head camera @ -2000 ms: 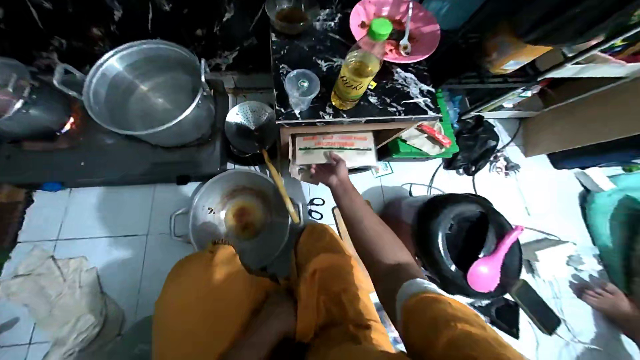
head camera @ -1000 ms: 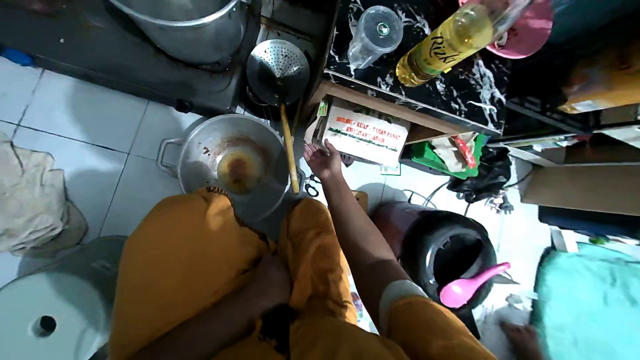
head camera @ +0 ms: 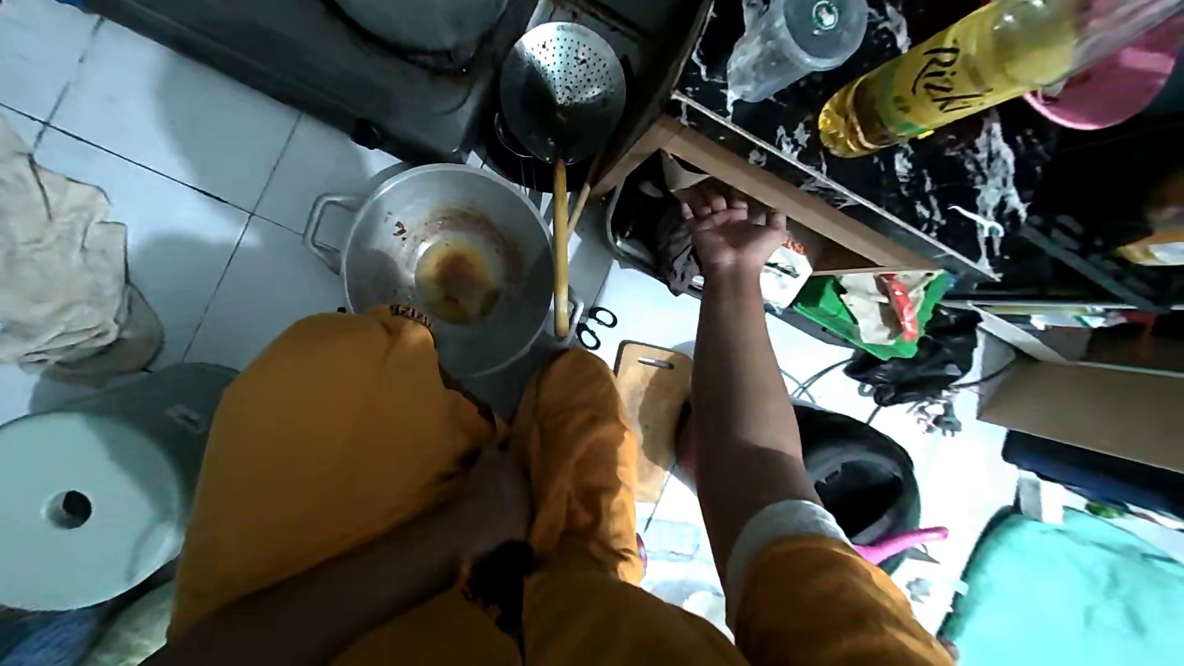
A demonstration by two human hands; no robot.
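My right hand [head camera: 733,231] is palm up with its fingers reaching under the edge of the black marbled counter [head camera: 786,139], at the cabinet opening. A white box [head camera: 786,274] with red print shows partly just behind and beside it; whether the fingertips touch anything cannot be told. My left hand [head camera: 495,495] rests low between my knees in shadow, its fingers unclear. In front of my knees sits a metal wok [head camera: 370,250] with some yellow-brown oil. A perforated skimmer [head camera: 564,83] with a wooden handle lies across the wok's right side.
A stove [head camera: 277,74] with a pot stands at upper left. On the counter are a bottle of cooking oil [head camera: 943,83] and a plastic cup [head camera: 795,42]. Black scissors [head camera: 595,327], a wooden cutting board [head camera: 652,407], a green tray [head camera: 823,314] and a black bin [head camera: 856,462] are near my right arm.
The right hand has gone from the front of the white box to the cabinet opening, now palm up. The box, seen whole before, is now mostly out of sight. The view has turned and come closer.
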